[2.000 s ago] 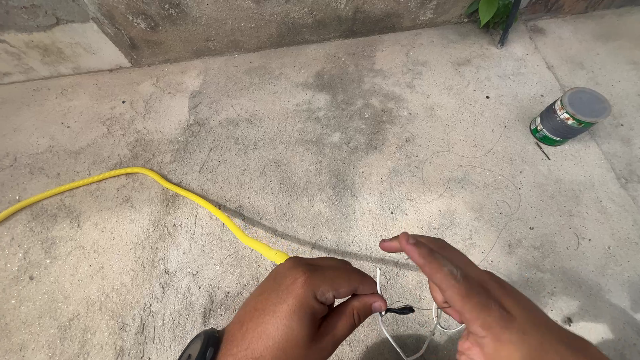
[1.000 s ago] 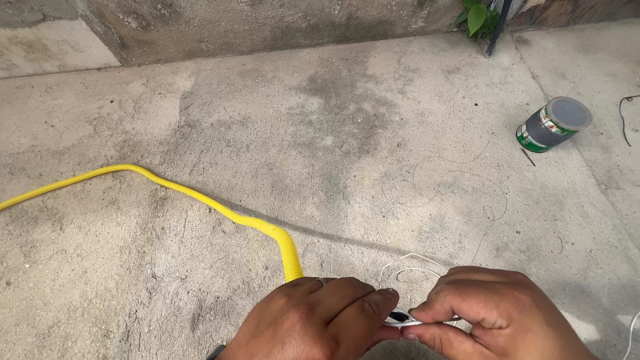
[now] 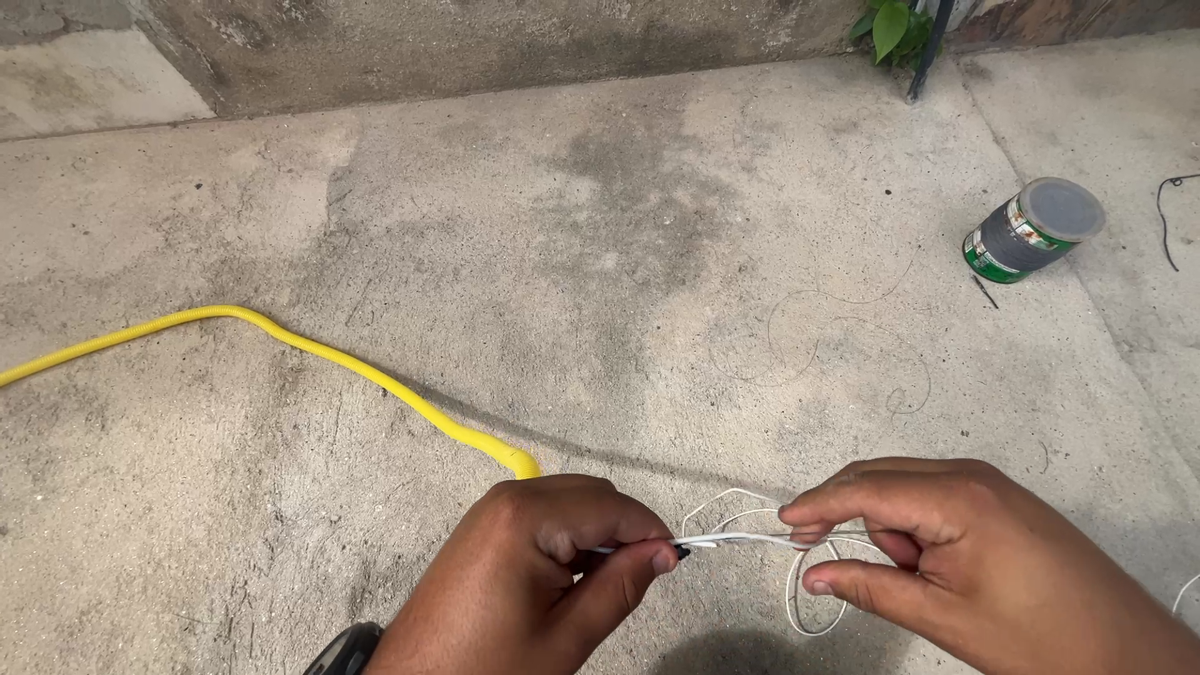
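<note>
At the bottom centre, my left hand (image 3: pixel 553 572) pinches white wires (image 3: pixel 741 538) between thumb and forefinger, with a small black piece (image 3: pixel 682 552) at the fingertips. A yellow corrugated tube (image 3: pixel 356 367) runs in from the left edge, and its near end goes out of sight behind my left hand. Just right of it, my right hand (image 3: pixel 947 553) has thumb and forefinger apart, its fingers beside the wires; whether the back fingers touch them is unclear. Loose loops of thin white wire (image 3: pixel 792 600) hang below and behind the fingers.
A can (image 3: pixel 1017 244) wound with grey material stands at the right on the concrete floor (image 3: pixel 469 234), a short dark scrap (image 3: pixel 984 292) beside it. Thin loose strands lie nearby. A dark wire (image 3: pixel 1164 225) is at the right edge. Behind are a wall (image 3: pixel 469 47) and a leafy plant (image 3: pixel 889 33).
My right thumb and forefinger, closed on the wires a second ago, have parted and moved away from my left hand. My left hand still pinches the wires.
</note>
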